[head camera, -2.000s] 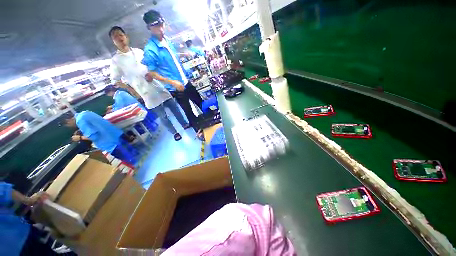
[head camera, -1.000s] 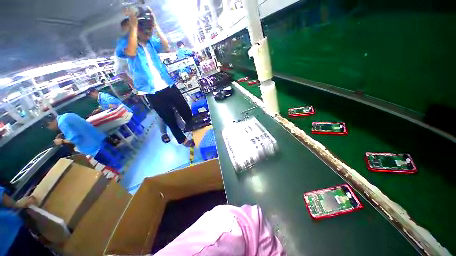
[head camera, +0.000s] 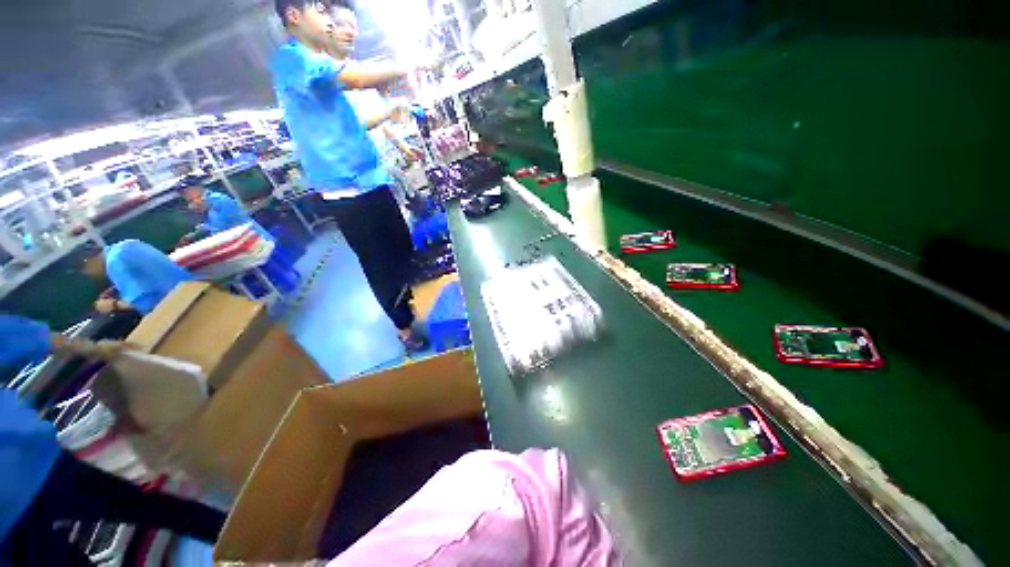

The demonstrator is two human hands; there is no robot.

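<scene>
A red-rimmed phone unit (head camera: 721, 441) lies face up on the dark green bench (head camera: 620, 504), with a green board and a silver area inside. A stack of clear, whitish ribbed trays (head camera: 542, 313) lies farther up the bench. A pink sleeve (head camera: 493, 512) shows at the bottom middle, beside the bench edge. Neither of my hands is in the picture.
Beyond the pale peeling ridge (head camera: 733, 374), several red-framed handsets lie on the green belt, the nearest (head camera: 827, 347) at right. A white post (head camera: 584, 166) stands at the ridge. An open carton (head camera: 390, 388) is left of the bench. People in blue stand and sit at left.
The view has shifted, so the bench things sit farther left. The standing person in blue has lowered their arms from their head and turned, with an arm reaching right. A blue-clad person at left shows more.
</scene>
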